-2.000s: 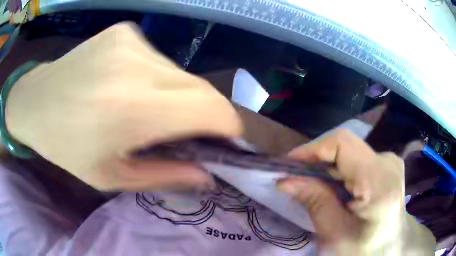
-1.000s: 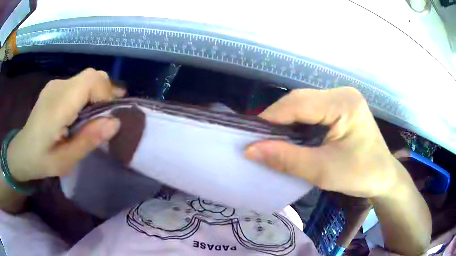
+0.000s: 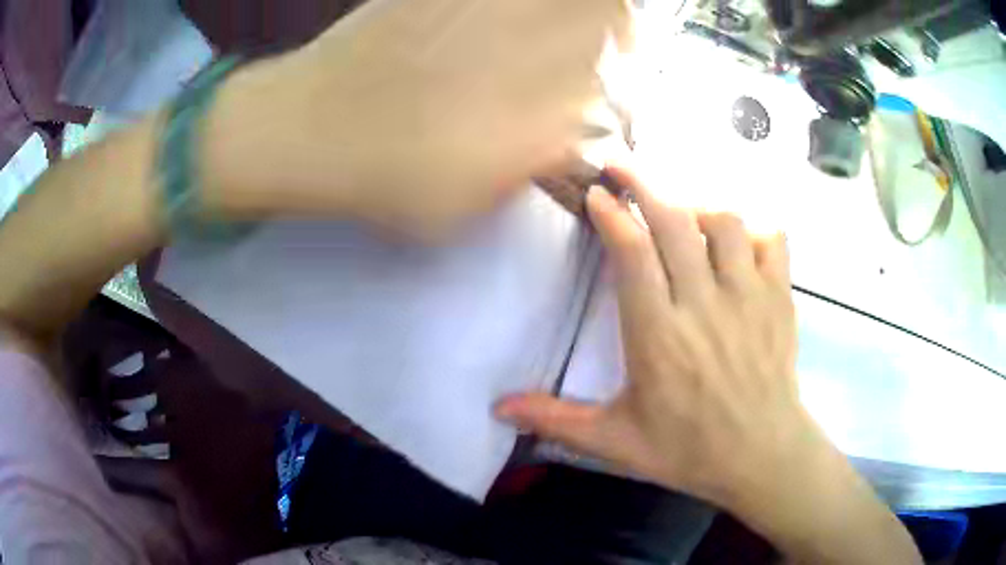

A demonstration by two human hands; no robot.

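The white pocketing (image 3: 375, 320) lies on the machine table with a dark brown garment panel (image 3: 221, 331) showing along its lower left edge. My left hand (image 3: 419, 121), blurred, is over the cloth's upper part, near the bright lamp glare; its fingertips are lost in glare and I cannot tell what they hold. My right hand (image 3: 695, 342) lies palm down with fingers spread, pressing the cloth's right edge. Dark seam edges (image 3: 579, 292) run between its thumb and fingers. The needle area is washed out.
Dark metal machine parts (image 3: 838, 88) are at the upper right, beside a grey cylindrical part (image 3: 835, 148) and a looped strap (image 3: 916, 210). The white table (image 3: 883, 342) has a dark seam line. Brown and pale cloth hangs at the upper left. Small white shapes (image 3: 135, 403) lie at lower left.
The cloth has moved from above my lap onto the machine table. My left hand has moved up and right over it. My right hand has gone from pinching the edge to lying flat.
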